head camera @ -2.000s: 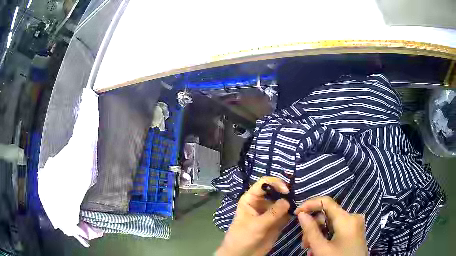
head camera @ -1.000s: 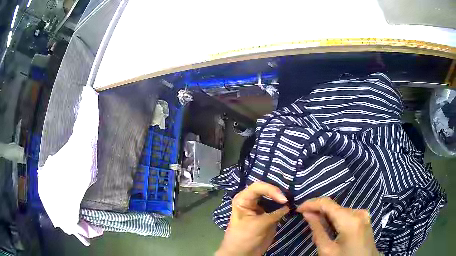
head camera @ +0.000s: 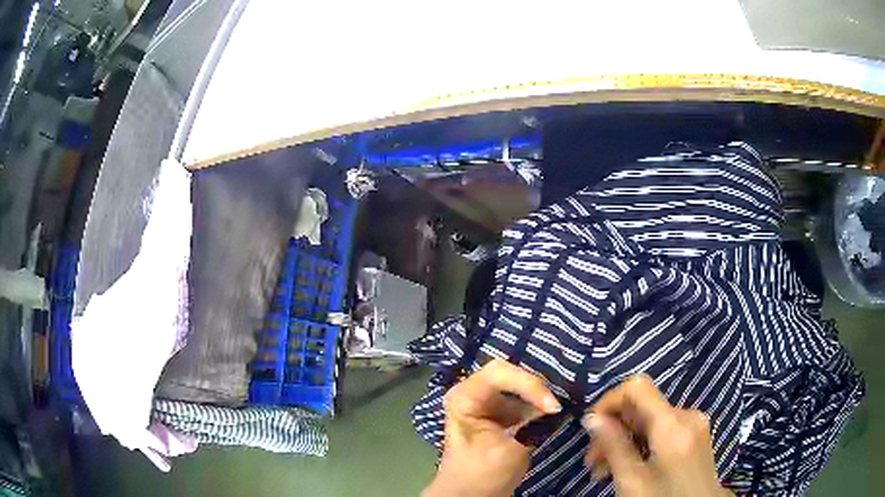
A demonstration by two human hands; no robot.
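Observation:
The navy-and-white striped garment (head camera: 670,320) lies heaped over the lap below the table edge. A dark trim strip runs down it to my fingertips. My left hand (head camera: 490,427) is at the bottom centre, thumb and index finger pinching the dark trim. My right hand (head camera: 645,437) is just to the right, its fingertips bent close together beside the trim, a small gap from my left fingertips. Something dark shows inside its curled fingers, perhaps snips. A needle or thread cannot be made out.
The white table (head camera: 466,49) has a yellow tape measure (head camera: 621,85) along its edge. At left are a blue crate (head camera: 296,359), hanging grey cloth (head camera: 228,281), pink-white cloth (head camera: 136,311) and folded striped cloth (head camera: 243,429). A clear bin (head camera: 862,238) stands at right above the green floor.
My right fingertips have drawn slightly away from my left ones. The garment's upper folds and dark trim have shifted a little to the right.

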